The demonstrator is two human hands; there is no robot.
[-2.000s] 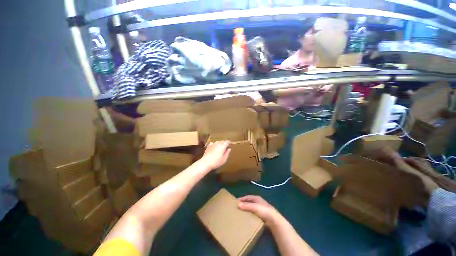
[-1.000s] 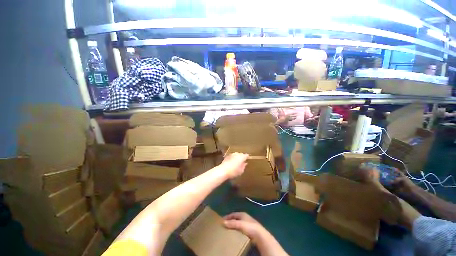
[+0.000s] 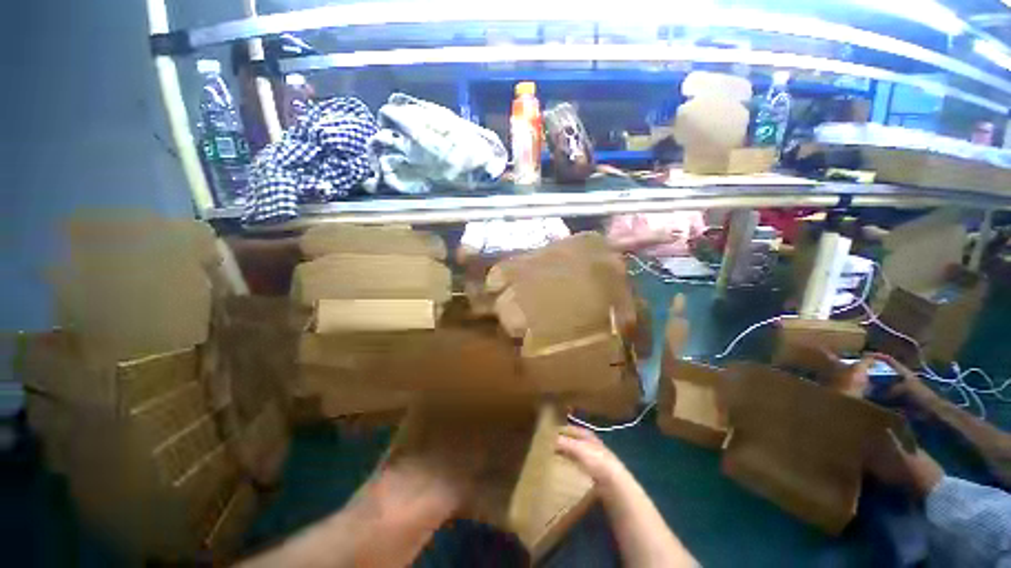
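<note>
My left hand (image 3: 416,505) is blurred at the lower middle, against a blurred brown open mailer box (image 3: 471,383); its fingers are hard to make out. My right hand (image 3: 588,453) grips the edge of a closed mailer box (image 3: 543,483), which is tilted, its left part hidden by the blurred box. Behind them stands a pile of open boxes with a raised lid (image 3: 565,294).
Stepped piles of open boxes (image 3: 166,411) stand at left, and another open pile (image 3: 371,316) at back left. Open boxes (image 3: 804,438) lie at right beside another person's hands. A white cable (image 3: 621,426) crosses the green table. A railed shelf (image 3: 443,206) holds cloths and bottles.
My left hand has come back from the middle pile towards me, with a blurred brown box at it. The closed box has tilted under my right hand. The pile's raised lid now leans.
</note>
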